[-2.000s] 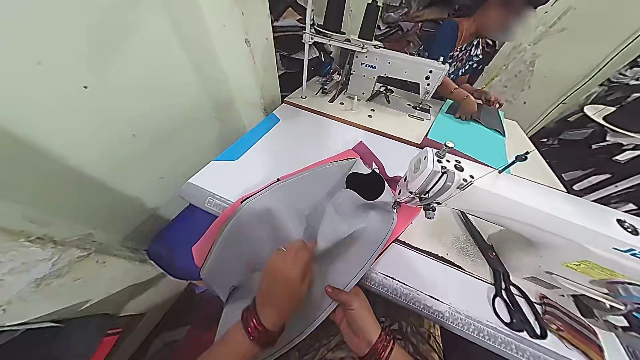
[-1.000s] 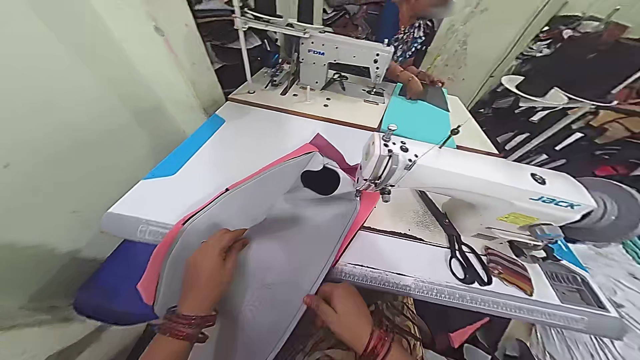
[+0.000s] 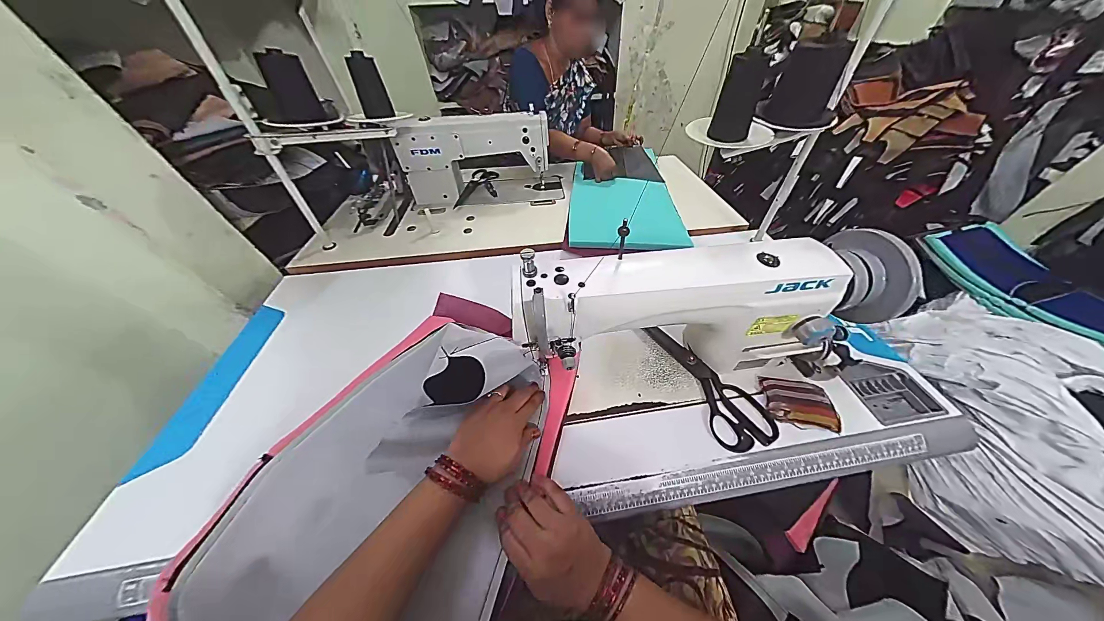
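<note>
A large grey fabric panel (image 3: 293, 492) with pink edging (image 3: 556, 414) and a black oval patch (image 3: 454, 379) lies at the needle of a white Jack sewing machine (image 3: 681, 289). My left hand (image 3: 496, 431) rests palm down on the panel just below the presser foot (image 3: 543, 358), fingers slightly spread. Nearer the table's front edge, my right hand (image 3: 552, 539) pinches the panel's pink-edged side between thumb and fingers. Black-handled scissors (image 3: 733, 410) lie right of the needle, beside a striped, multicoloured fabric piece (image 3: 800, 404).
Across the table a person (image 3: 561, 95) holds dark material over a turquoise sheet (image 3: 625, 211), beside an FDM sewing machine (image 3: 470, 151). Black thread cones (image 3: 733, 95) stand on a rack behind the Jack machine. White cloth (image 3: 1009, 431) is heaped at the right. A ruler strip (image 3: 759, 470) runs along the table's front edge.
My left hand has moved up the panel to beside the presser foot. My right hand has come to the panel's pink-edged side. The view has shifted to take in more at the right.
</note>
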